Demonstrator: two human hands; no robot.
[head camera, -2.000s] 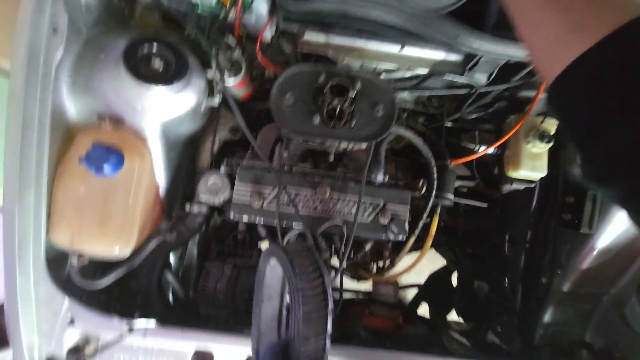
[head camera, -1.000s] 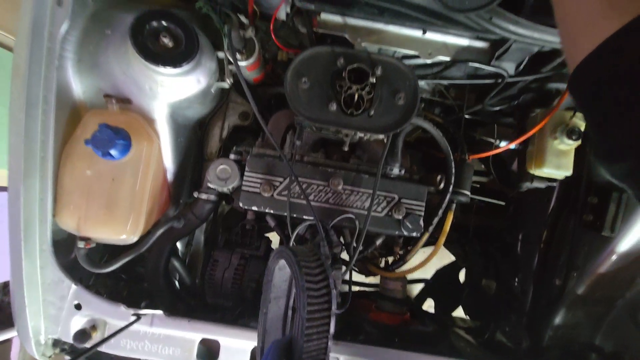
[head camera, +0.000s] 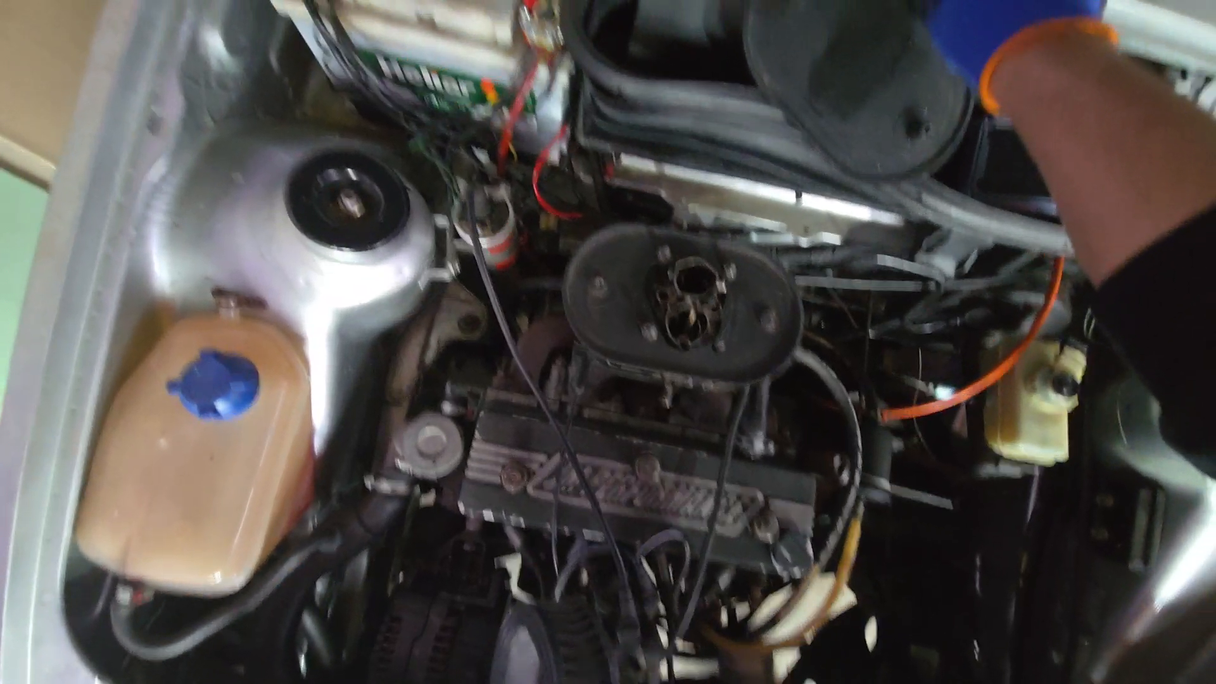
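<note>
My right hand (head camera: 1007, 33), in a blue glove with an orange cuff, is at the top right, partly cut off by the frame. It grips the upper edge of a black oval air cleaner cover (head camera: 855, 85), which lies over the rear cowl; the fingertips are hidden. Below sits the black oval air cleaner base (head camera: 608, 313) around the carburetor's open throat (head camera: 692, 299). The ribbed valve cover (head camera: 636, 475) is in front of it. A pleated air filter element (head camera: 579, 646) shows at the bottom edge. My left hand is out of view.
At left are a coolant reservoir (head camera: 204, 475) with a blue cap (head camera: 218, 385) and a strut tower (head camera: 228, 209). The battery (head camera: 427, 57) is behind. An orange hose (head camera: 997, 380) runs near the brake fluid reservoir (head camera: 1031, 408) at right. Loose dark cables cross the valve cover.
The view has shifted toward the rear of the engine bay. My right glove and the oval cover now show; earlier only the forearm did. The filter element sits lower in view.
</note>
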